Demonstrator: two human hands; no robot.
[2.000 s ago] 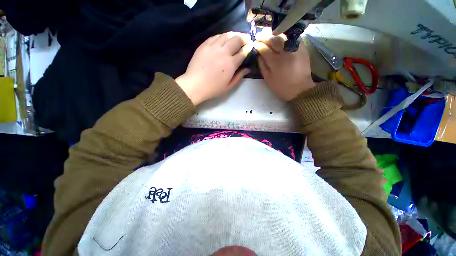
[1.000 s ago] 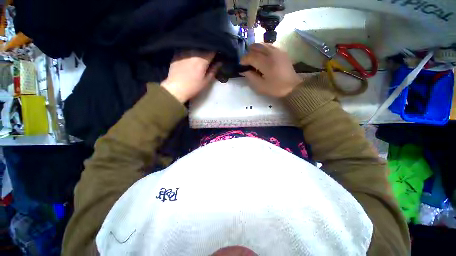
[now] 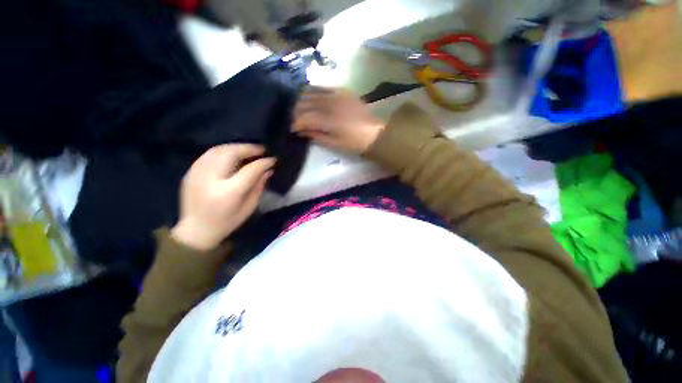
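The black garment (image 3: 142,123) lies heaped at the left and reaches under the sewing machine's presser foot area (image 3: 295,63), which is blurred. My left hand (image 3: 224,183) pinches the garment's near part between thumb and fingers, left of the bed's front edge. My right hand (image 3: 334,120) holds the garment's right edge just in front of the presser foot. A black flap of cloth hangs between the two hands. The fingertips are blurred and partly hidden by the cloth.
Scissors with red and yellow handles (image 3: 449,90) lie on the machine bed (image 3: 478,127) right of my right hand, over a dark strip (image 3: 392,91). A blue bin (image 3: 579,82) stands at the right. Bright green cloth (image 3: 593,213) lies below it. A yellow container (image 3: 34,249) is at far left.
The view has turned and shifted, so the scissors and bin appear further left. My left hand has drawn nearer my body with cloth in its fingers. My right hand stays at the cloth edge near the needle.
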